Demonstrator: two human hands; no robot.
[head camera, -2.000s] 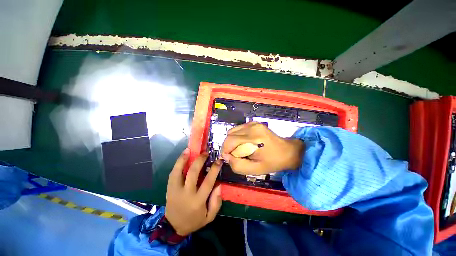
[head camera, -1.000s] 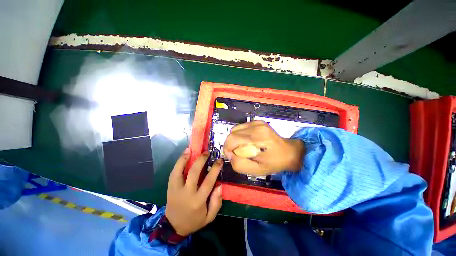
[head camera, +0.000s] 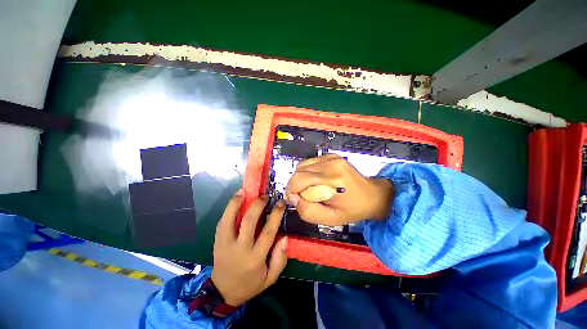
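The open tablet unit (head camera: 402, 149) lies in its red-orange foam tray (head camera: 360, 120), with silvery parts at its left end and a yellow tab (head camera: 284, 135) near its upper left corner. My right hand (head camera: 338, 191) is closed around a pale cream pick tool (head camera: 318, 193) over the tablet's left part; the tip is hidden. My left hand (head camera: 248, 254) rests over the tray's lower left corner, fingers apart, fingertips on the tray edge and the tablet. It holds nothing that I can see. Black adhesive sheets (head camera: 163, 200) lie flat to the left.
A second foam tray (head camera: 547, 173) with a tablet stands at the right edge. A chipped white rail (head camera: 219, 62) runs behind the bench, with a grey metal post (head camera: 508, 54) at the upper right. Strong glare lies on clear film at the left.
The pick tool has tilted slightly in my right hand, and its dark end shows again at the right. My left hand stays in place. The whole view has shifted very slightly.
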